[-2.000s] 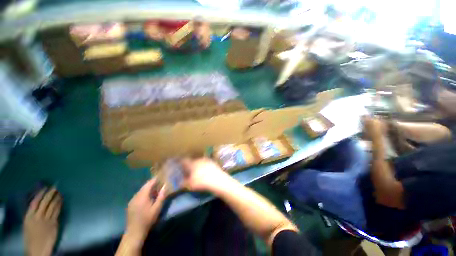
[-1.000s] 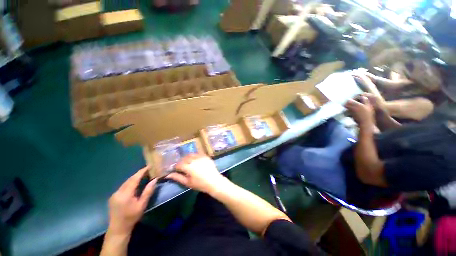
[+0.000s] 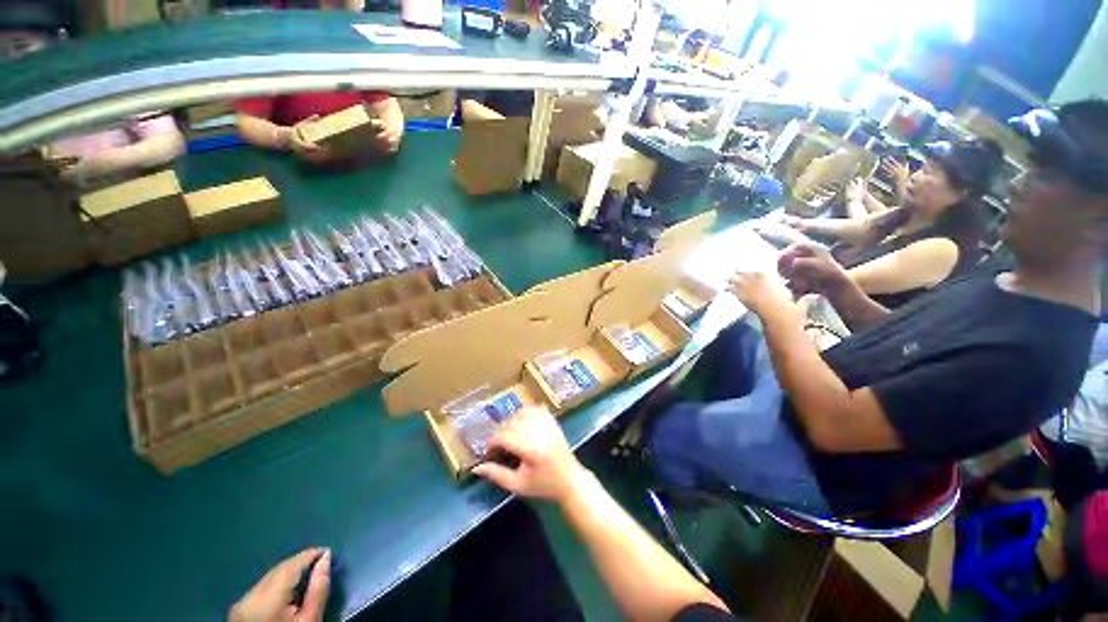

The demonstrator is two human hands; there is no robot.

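Three open small cartons stand in a row along the table edge, lids up behind them. The nearest carton (image 3: 442, 440) holds a bagged unit (image 3: 478, 420) in clear plastic and a blue printed card (image 3: 506, 405). My right hand (image 3: 532, 454) rests at its front edge with fingers curled; whether it grips anything is hidden. My left hand (image 3: 287, 588) is at the bottom edge, partly cut off, empty, thumb and fingers apart. The middle carton (image 3: 589, 393) and far carton (image 3: 657, 355) each hold a bagged unit and blue card.
The divider box (image 3: 182, 452) lies behind the cartons, its back cells filled with upright bags. Closed cartons (image 3: 233, 204) stand across the table. A person in a dark shirt (image 3: 972, 377) sits close on the right. A raised shelf (image 3: 304, 73) and its post are beyond.
My left hand has moved off the nearest carton, down and toward me. My right hand has stayed at that carton's front edge. The view has tilted up, showing more of the shelf and workers.
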